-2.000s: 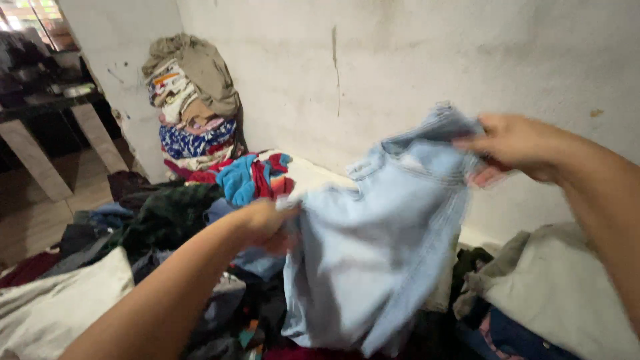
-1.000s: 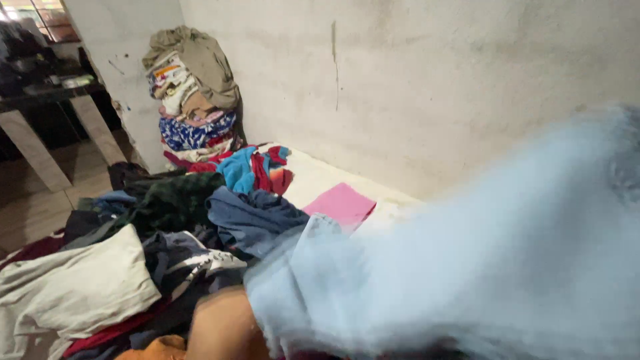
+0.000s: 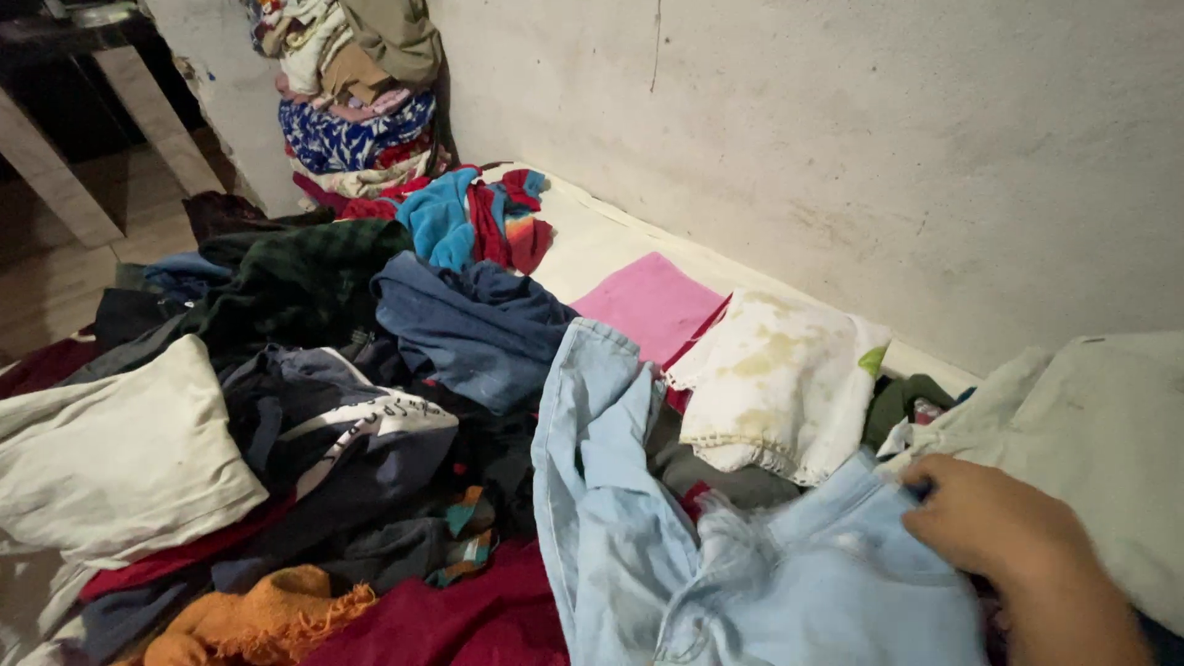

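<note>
A light blue denim garment (image 3: 629, 518) lies spread over the heap at lower center, one narrow part reaching up toward the pink cloth. My right hand (image 3: 990, 518) is at its upper right edge, by what looks like the waistband, with the fingers closed on the denim. Just beyond the garment lies a stained white cloth (image 3: 777, 379) with a trimmed edge. A grey-green cloth (image 3: 1101, 435) is beside and behind my right hand. My left hand is out of view.
Dark clothes, a blue garment (image 3: 472, 324), a cream cloth (image 3: 120, 453), an orange fringed cloth (image 3: 259, 615) and a dark red cloth (image 3: 462, 615) form a heap at left. A pink cloth (image 3: 647, 301) lies near the wall (image 3: 832, 139). A tall clothes stack (image 3: 356, 129) stands in the corner.
The denim garment, held up between both hands two seconds ago, now lies low over the heap. My left hand has left the view. The view has tilted down.
</note>
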